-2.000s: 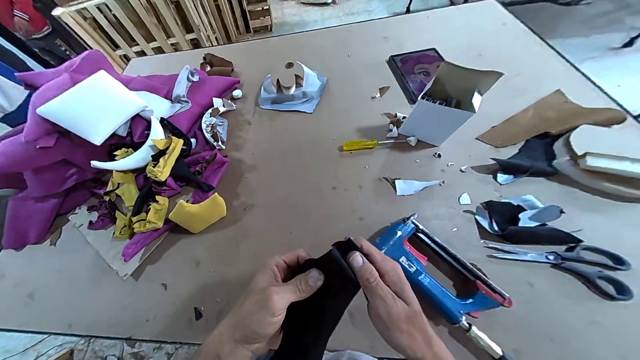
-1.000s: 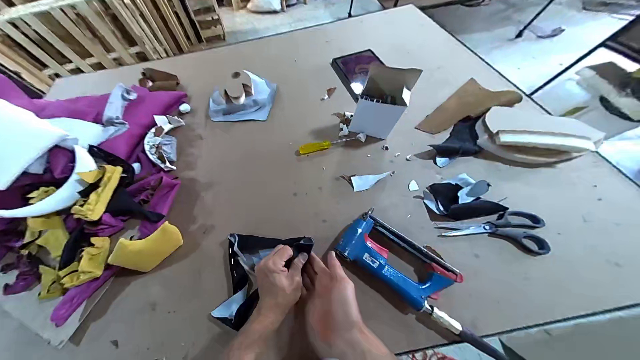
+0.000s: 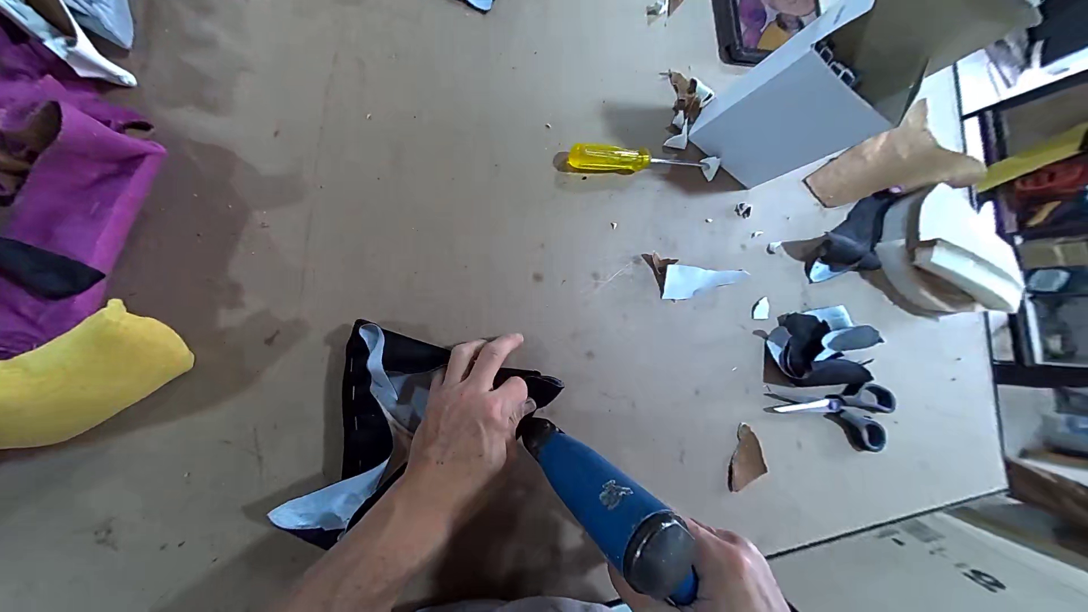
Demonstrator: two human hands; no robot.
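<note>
My left hand [image 3: 476, 404] presses on a piece with folded black fabric edges [image 3: 365, 408], its white backing turned up and a row of staples along the left edge. The fingers hold down its right corner. My right hand [image 3: 722, 569] grips a blue pneumatic staple gun [image 3: 603, 501], whose nose meets the black fabric beside my left thumb. The tool's body hides its handle and part of my right hand.
Purple fabric [image 3: 93, 187] and a yellow piece [image 3: 93, 382] lie at left. A yellow-handled screwdriver [image 3: 608, 159] points at a white box [image 3: 790, 110]. Scissors [image 3: 837, 408], fabric scraps [image 3: 816, 348] and a padded cream piece [image 3: 960, 255] lie at right.
The staple gun lay on the table to the right of my hands; my right hand now holds it at the black fabric. My right hand has let go of the fabric. The view has shifted closer.
</note>
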